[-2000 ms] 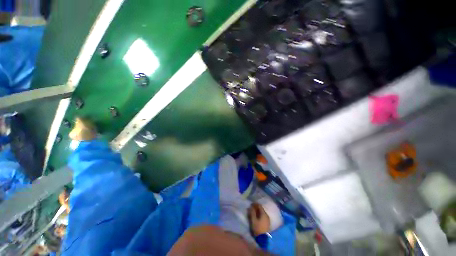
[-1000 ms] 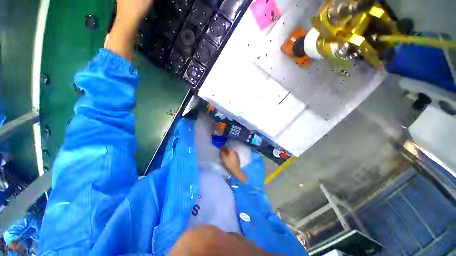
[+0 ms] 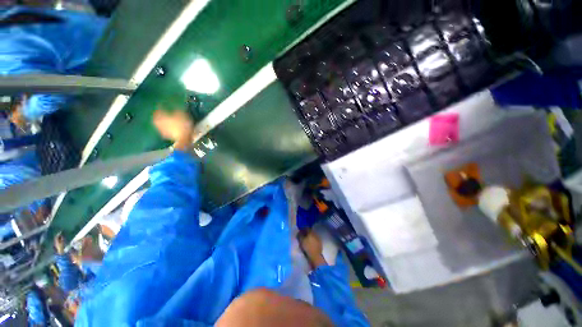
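My left hand [image 3: 173, 126] is blurred, over the green conveyor [image 3: 223, 35] near its white rail; whether it holds anything cannot be told. Several round black parts lie on the belt, one of them [image 3: 246, 52] above and right of this hand. My right hand [image 3: 311, 246] is low, by the machine's front edge; its fingers are partly hidden. The glossy black blister tray [image 3: 383, 80] lies between belt and machine. An orange fixture [image 3: 458, 175] with a dark round centre sits on a grey plate [image 3: 440, 220], beside the white and gold press head [image 3: 539, 214].
A pink note [image 3: 444, 129] lies on the white machine base [image 3: 376, 185] near the tray. A grey bar [image 3: 89, 179] crosses the conveyor at left. Other people in blue sleeves [image 3: 57, 41] are beyond and along the belt. A dark strip with small coloured items [image 3: 351, 239] runs along the machine's front.
My left hand was over the conveyor, then at the tray, and is now over the conveyor again. My right hand stays low by the machine front. The camera view has swung back toward the belt.
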